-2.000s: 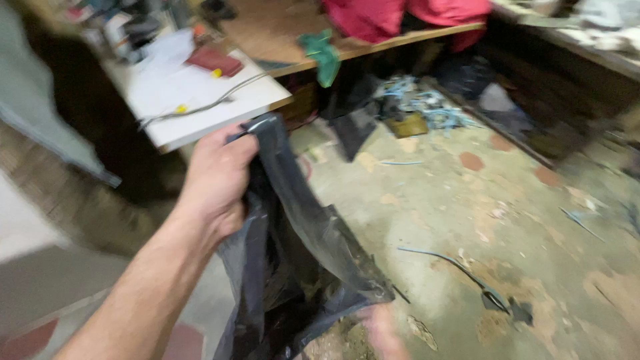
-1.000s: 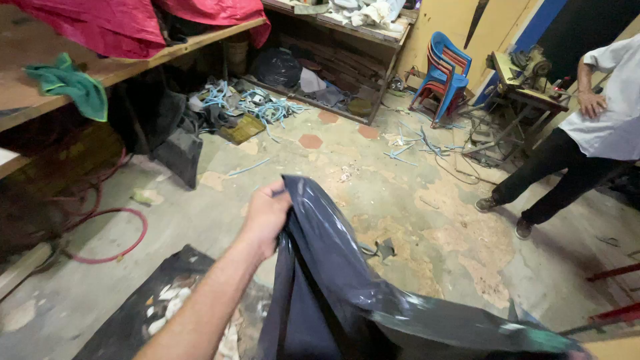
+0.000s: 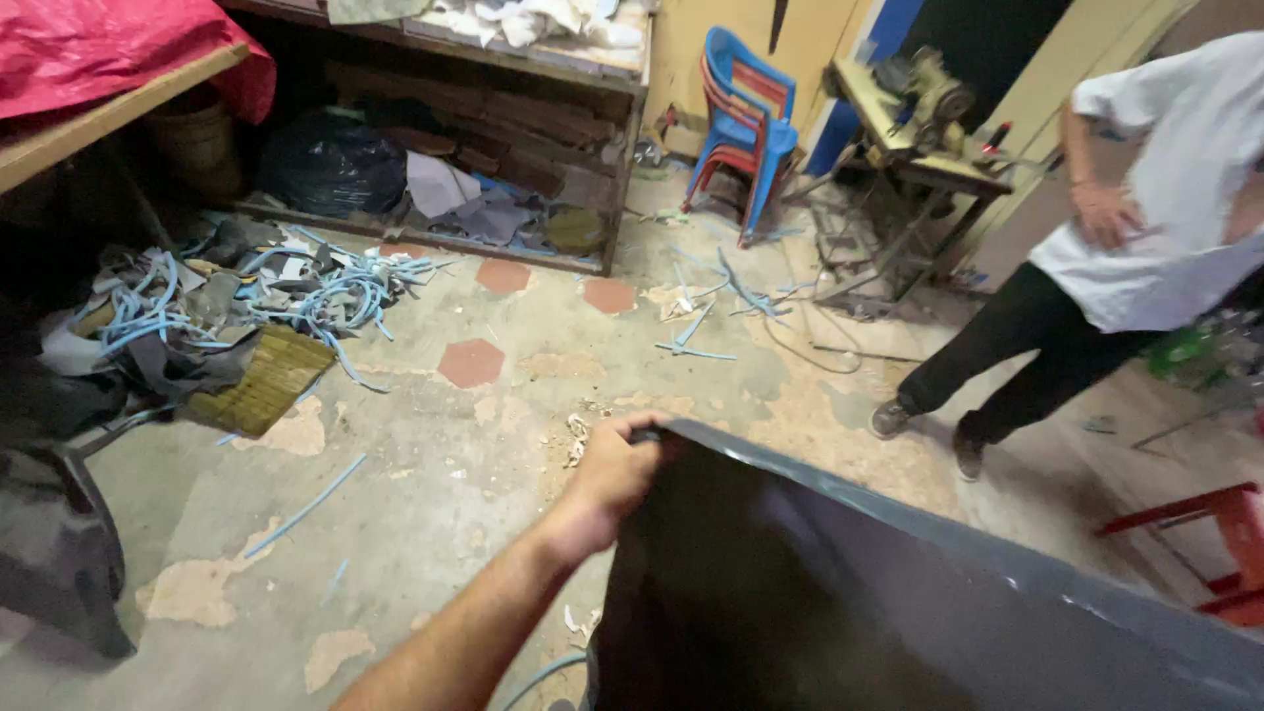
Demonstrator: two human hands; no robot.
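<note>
My left hand (image 3: 617, 469) grips the upper left corner of a large dark plastic sheet or bag (image 3: 839, 592). Its shiny rim runs from my fingers down to the right edge of the view, and the dark material fills the lower right. My right hand is out of view. On the floor beyond my left hand lie white scraps (image 3: 577, 441). A thin blue strip (image 3: 306, 506) lies on the floor to the left.
Blue strips and fabric scraps (image 3: 336, 286) are heaped at left beside a yellowish piece (image 3: 262, 380). Stacked plastic chairs (image 3: 746, 118), a sewing machine (image 3: 933, 89) on its stand and a standing person (image 3: 1155, 197) are farther back. A red stool (image 3: 1224, 533) stands at right.
The view has swung right, away from the white table seen two seconds ago. The dark plastic, bunched and hanging at first, is now spread wider toward the right. My right hand has left the view.
</note>
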